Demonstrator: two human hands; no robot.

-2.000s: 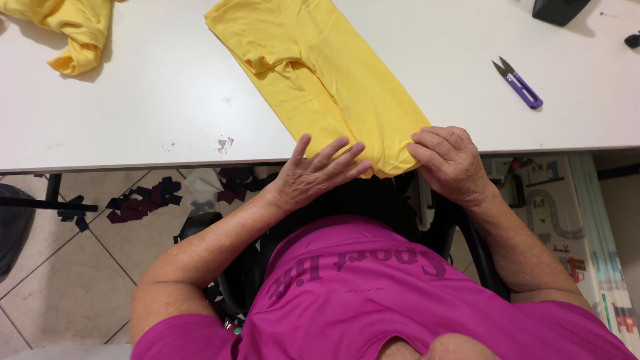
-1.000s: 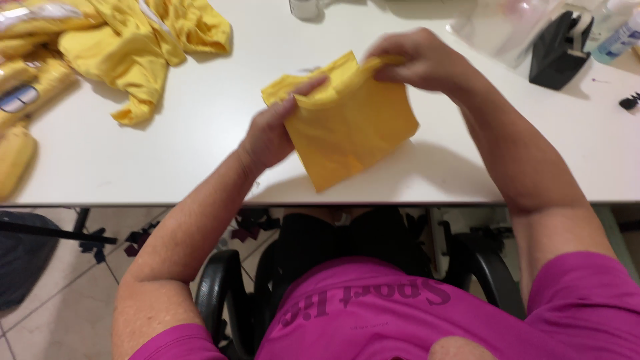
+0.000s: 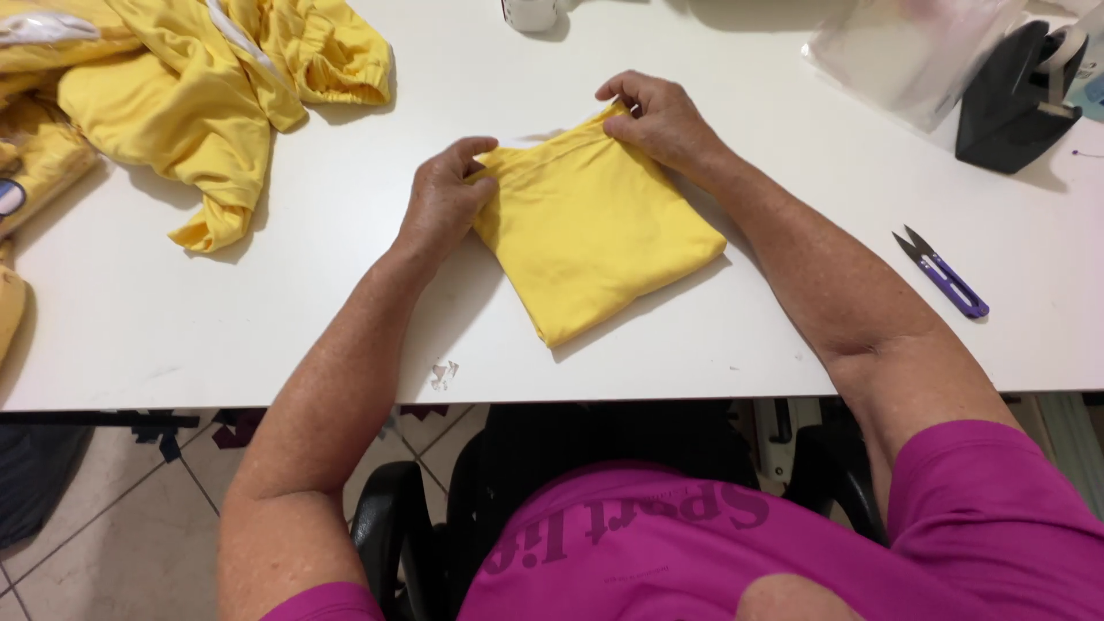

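Note:
A yellow garment (image 3: 604, 228), folded into a rough square, lies on the white table in front of me. My left hand (image 3: 448, 190) pinches its upper left corner between thumb and fingers. At the upper right corner, my right hand (image 3: 660, 121) grips the same edge in the same way. A bit of white material (image 3: 539, 138) shows behind the top edge, between the two hands.
More yellow garments (image 3: 181, 112) are heaped at the upper left, beside yellow items in clear bags (image 3: 43, 164). Purple thread snips (image 3: 940, 272) lie at the right, below a black tape dispenser (image 3: 1013, 103) and clear plastic bags (image 3: 906, 52). A small white container (image 3: 530, 13) stands at the top.
The long yellow garment at the table's front edge two seconds ago is now a compact square farther back. One second ago it was partly raised between my hands; now it lies flatter on the table.

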